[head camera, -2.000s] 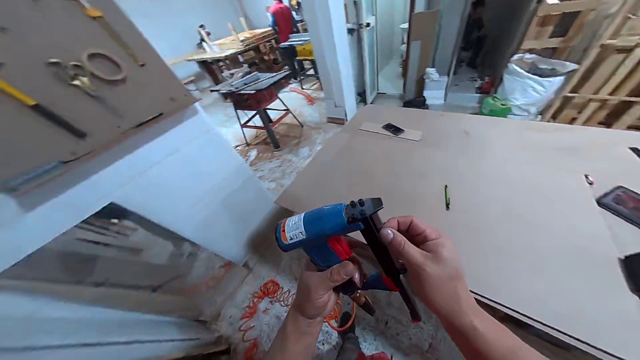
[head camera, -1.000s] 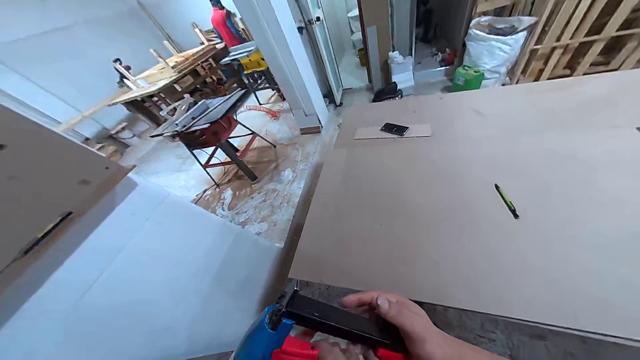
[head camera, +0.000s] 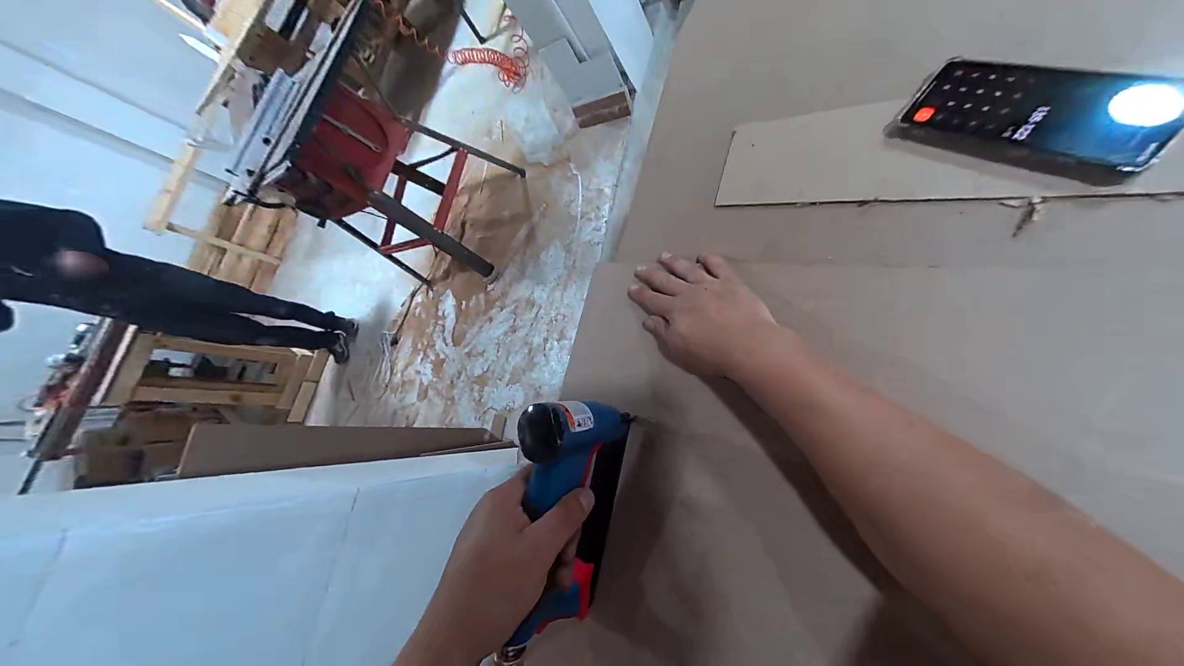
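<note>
My left hand (head camera: 518, 555) grips the handle of a blue pneumatic stapler or brad nailer (head camera: 578, 462) with a black and red magazine. The tool's nose is at the surface of a large brown fibreboard sheet (head camera: 888, 388), near its left edge. Above and to the right of the tool, my right hand (head camera: 698, 310) lies palm down on the sheet with its fingers spread. Farther up, a narrow board strip (head camera: 805, 157) rests on the sheet, and a lit smartphone (head camera: 1036, 116) lies across it.
White panelling (head camera: 231, 555) stands at lower left, beside a brown board (head camera: 324, 449). Past the sheet's left edge are a red-framed table saw (head camera: 347, 153), a coiled orange air hose (head camera: 490, 60) and a dusty floor. A person in black (head camera: 185, 287) stands at far left.
My right hand has left the tool's magazine and is now flat on the sheet. The tool in my left hand has come to the sheet's left edge. The view has turned and moved closer.
</note>
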